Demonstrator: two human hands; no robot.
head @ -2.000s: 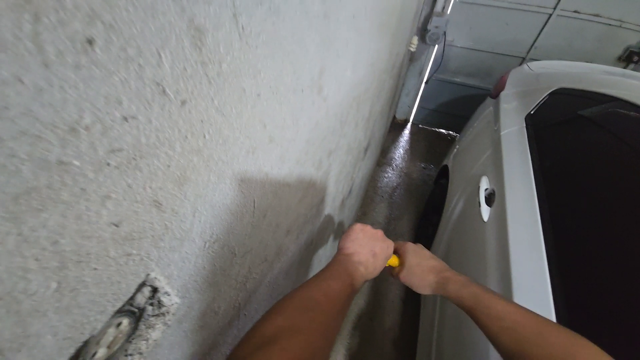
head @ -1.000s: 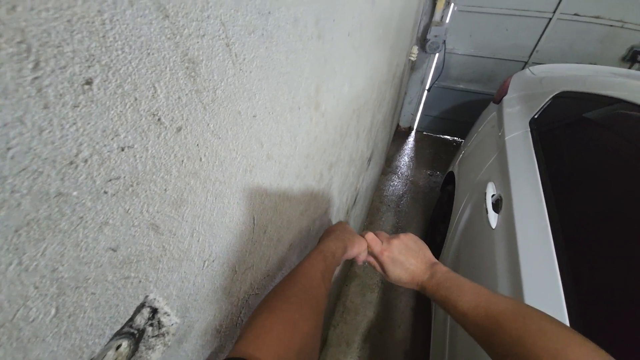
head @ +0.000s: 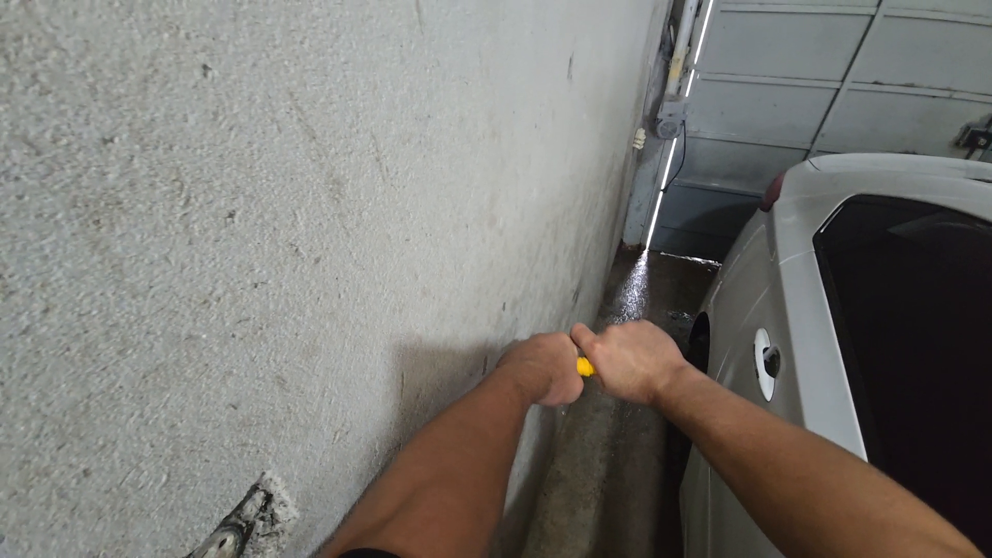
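My left hand (head: pixel 546 368) and my right hand (head: pixel 632 360) are closed side by side, touching, around a small yellow object (head: pixel 586 366) that shows only between them. Most of it is hidden by my fingers, so its kind cannot be told. Both hands hang over the strip of floor between the wall and the car. Just beyond them a bright patch that looks like light on wet ground or a spray (head: pixel 634 288) narrows toward the foot of the garage door.
A rough whitish wall (head: pixel 310 232) runs along the left, with a bracket-like piece (head: pixel 240 523) jutting out low down. On the right stands a white car (head: pixel 790 271) with a door handle (head: pixel 766 364). A panelled metal garage door (head: pixel 775 108) closes off the far end above the concrete floor (head: pixel 577 473).
The yellow piece, hidden one second ago, shows between my hands again. My hands have shifted a little relative to each other.
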